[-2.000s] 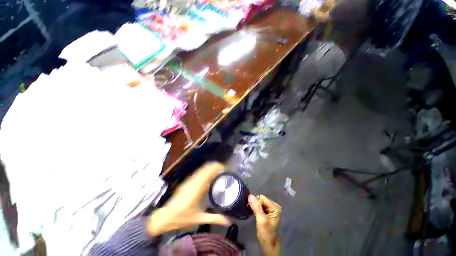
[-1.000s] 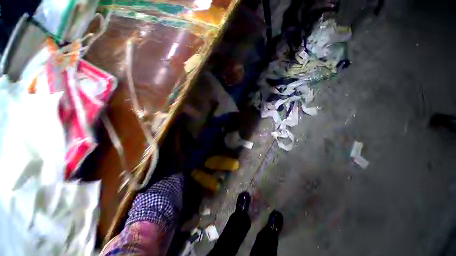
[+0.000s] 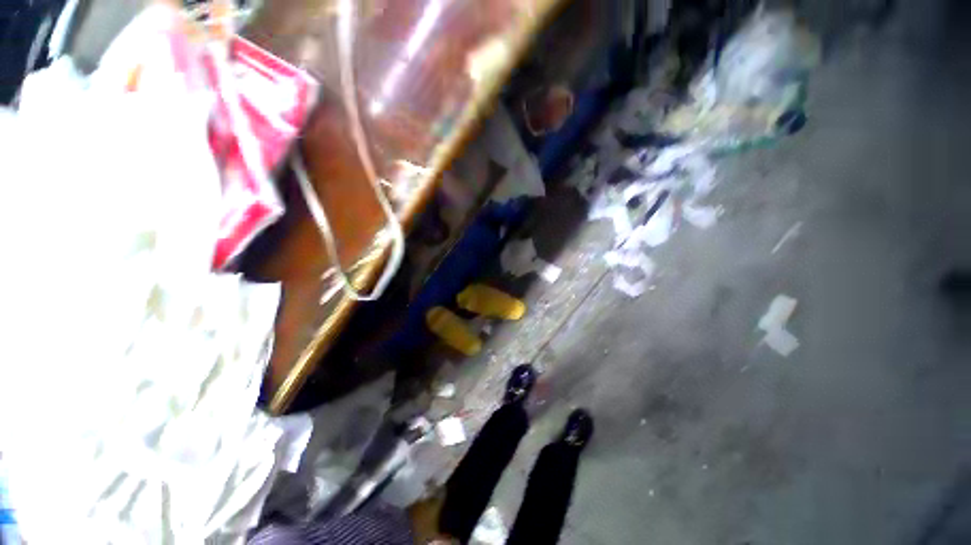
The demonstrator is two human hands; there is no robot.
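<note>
White garments (image 3: 117, 319) lie in a large, overexposed heap along the left side, at the brown table's (image 3: 319, 170) near end. A striped sleeve shows at the bottom edge. Beside it is a small skin-coloured patch, likely part of my left hand (image 3: 428, 519), blurred and cut off. Its fingers and anything in them cannot be made out. My right hand is out of the picture. No bottle shows.
Pink-and-white packaging (image 3: 256, 106) and a pale cord loop (image 3: 367, 202) lie on the table. Below are yellow slippers (image 3: 491, 301), a blue strip, scattered white scraps (image 3: 649, 213) and my dark shoes (image 3: 520, 383) on concrete.
Two seconds ago both hands were at a black-lidded bottle; it is now out of view. The view has tipped down to the floor, and the sleeve has dropped from the table's edge to the bottom edge.
</note>
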